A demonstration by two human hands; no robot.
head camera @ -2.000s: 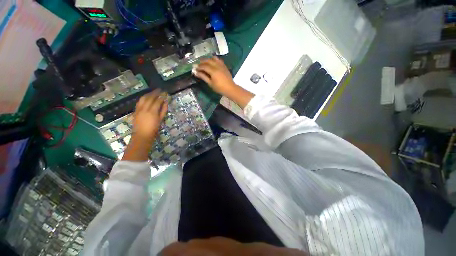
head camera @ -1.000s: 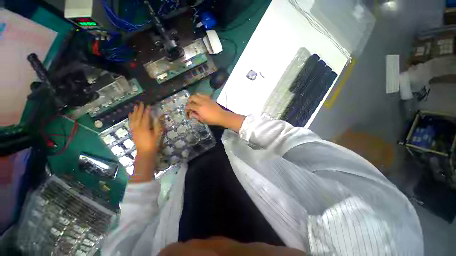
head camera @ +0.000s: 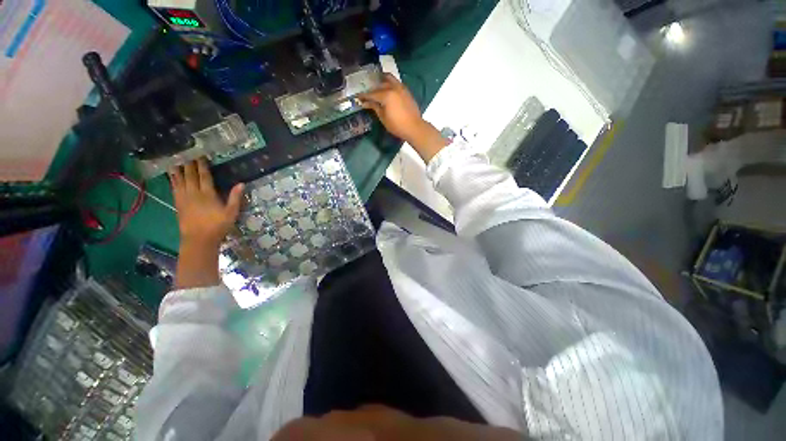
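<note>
My left hand [head camera: 203,207] is at the left test fixture [head camera: 202,145], its fingertips on the fixture's lower front edge and its thumb apart. Whether it holds a part is not visible. My right hand [head camera: 398,108] reaches to the right end of the right test fixture [head camera: 332,102], fingertips at its edge near small white pieces; its grip is too blurred to tell. A blister tray [head camera: 297,215] of silvery square modules lies below the fixtures, between my forearms. Black upright clamp handles [head camera: 103,79] stand over the fixtures.
Stacked filled trays [head camera: 86,370] stand at the lower left. A small meter [head camera: 183,19] with glowing digits is at the top. Red leads [head camera: 112,211] lie at left. Black strips [head camera: 548,153] lie on the white board [head camera: 470,90]. A crate [head camera: 737,263] is at far right.
My left hand has moved from over the tray up and left to the left fixture. My right hand has moved from the tray's upper right up to the right fixture.
</note>
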